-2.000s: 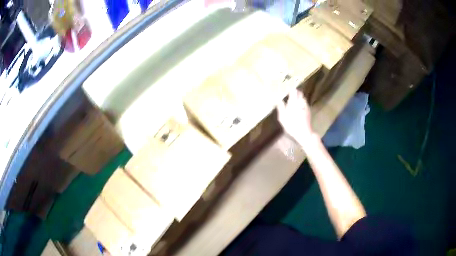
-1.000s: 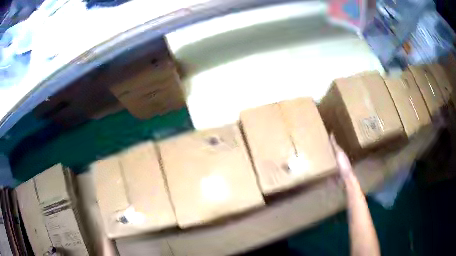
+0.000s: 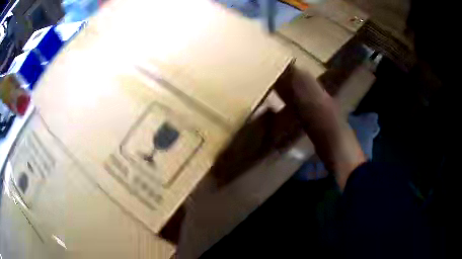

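Note:
A large brown carton [image 3: 213,81] fills the left and middle of the view, close to the camera and tilted. Its face carries a dark wine-glass mark in a square and blurred print. A brown panel [image 3: 66,202] with similar print adjoins it at the lower left; whether it is part of the same carton, I cannot tell. My right hand [image 3: 314,114] is at the carton's right edge and grips it, with the fingertips partly hidden by the edge and shadow. My left hand is not in view.
More brown cartons [image 3: 319,35] stand at the upper right. A brown cardboard bench surface [image 3: 243,187] runs below the large carton. A pale crumpled sheet [image 3: 366,132] lies beyond my right forearm. Blue and white bins [image 3: 33,66] are at the upper left.
The printed carton has come into view close up, covering the row of cartons and the white surface. My right hand is now at its edge. The view has swung and tilted.

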